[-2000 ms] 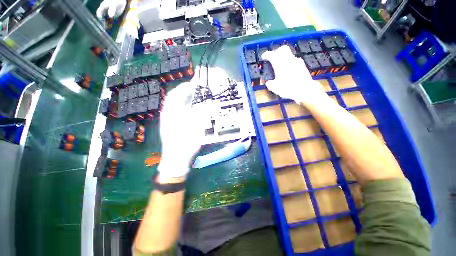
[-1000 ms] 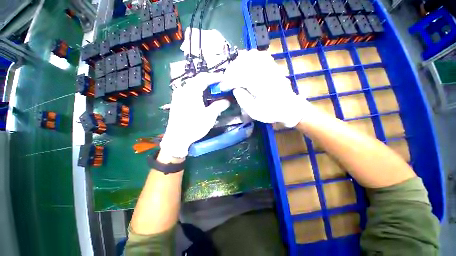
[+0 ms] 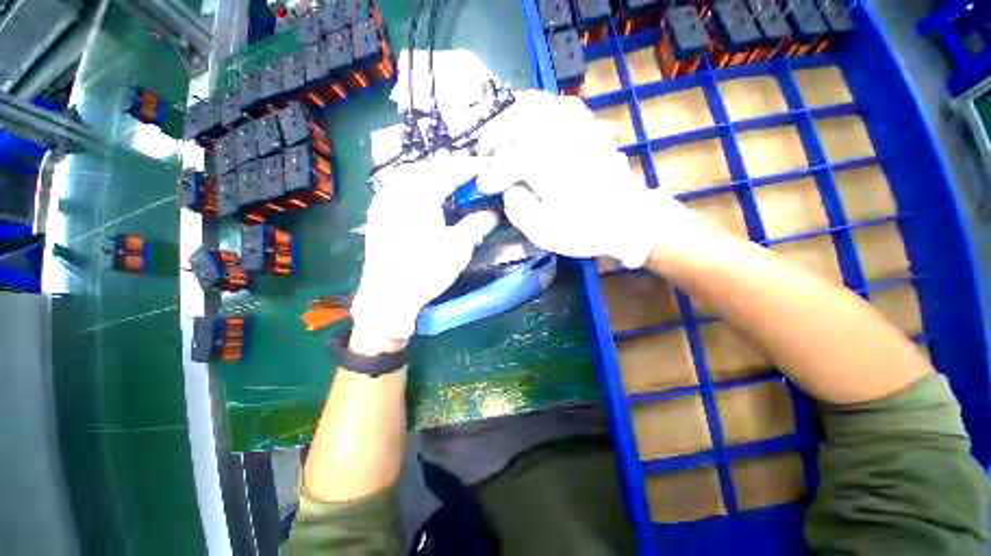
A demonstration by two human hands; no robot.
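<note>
My left hand [image 3: 418, 250] and my right hand [image 3: 576, 179], both in white gloves, meet over the fixture at the centre of the bench. Between their fingers is a coil component with a blue part [image 3: 467, 200] showing. Most of it is hidden by the gloves. The white fixture plate [image 3: 386, 144] shows behind my hands, with black lines running up from it. A light-blue-handled tool [image 3: 494, 300] lies on the bench just below my hands.
A blue partitioned tray [image 3: 603, 358] stands at right, with coil components [image 3: 739, 30] in its far cells and tan liners. Rows of coils [image 3: 266, 163] stand at left. An orange-tipped item [image 3: 326, 313] lies by my left wrist. A green conveyor [image 3: 120, 337] carries spaced coils at far left.
My right hand has come from the tray's far cells to meet my left hand at the fixture. The blue part now shows between them. The view has shifted.
</note>
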